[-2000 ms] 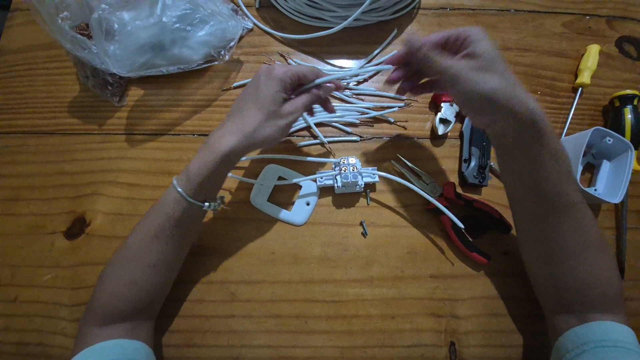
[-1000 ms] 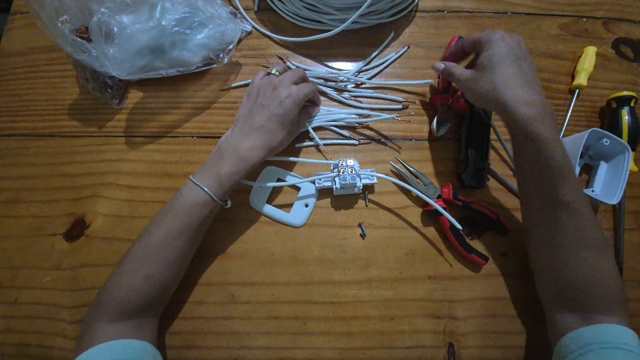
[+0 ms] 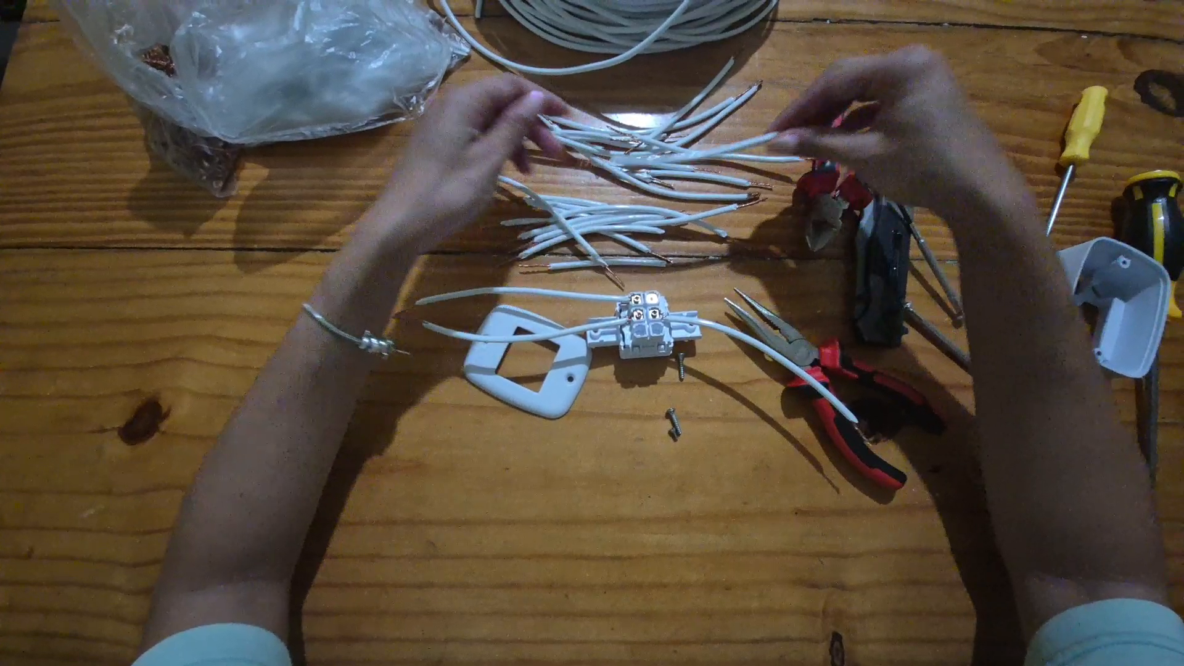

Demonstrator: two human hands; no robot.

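Observation:
Short white insulated wires with bare copper ends (image 3: 638,222) lie in a loose pile. My left hand (image 3: 486,134) is at the pile's left end, fingertips at the wire ends; whether it grips one is unclear. Between thumb and forefinger, my right hand (image 3: 874,129) pinches the right end of a white wire (image 3: 740,146). Nearer to me is a white switch or socket module (image 3: 645,324) with screw terminals and white wires running out on both sides. Its left end lies by a white cover frame (image 3: 532,402). Small screws (image 3: 673,424) lie just below the module.
Red-black long-nose pliers (image 3: 832,398) lie open right of the module. Beyond them are diagonal cutters (image 3: 826,208), a black tool (image 3: 879,277), a yellow-handled screwdriver (image 3: 1082,129) and a white plastic box (image 3: 1124,305). A plastic bag (image 3: 296,74) and a cable coil (image 3: 638,23) stand at the back.
My right hand has left the diagonal cutters' handles and moved left to a wire end. My left hand has shifted slightly left from over the pile.

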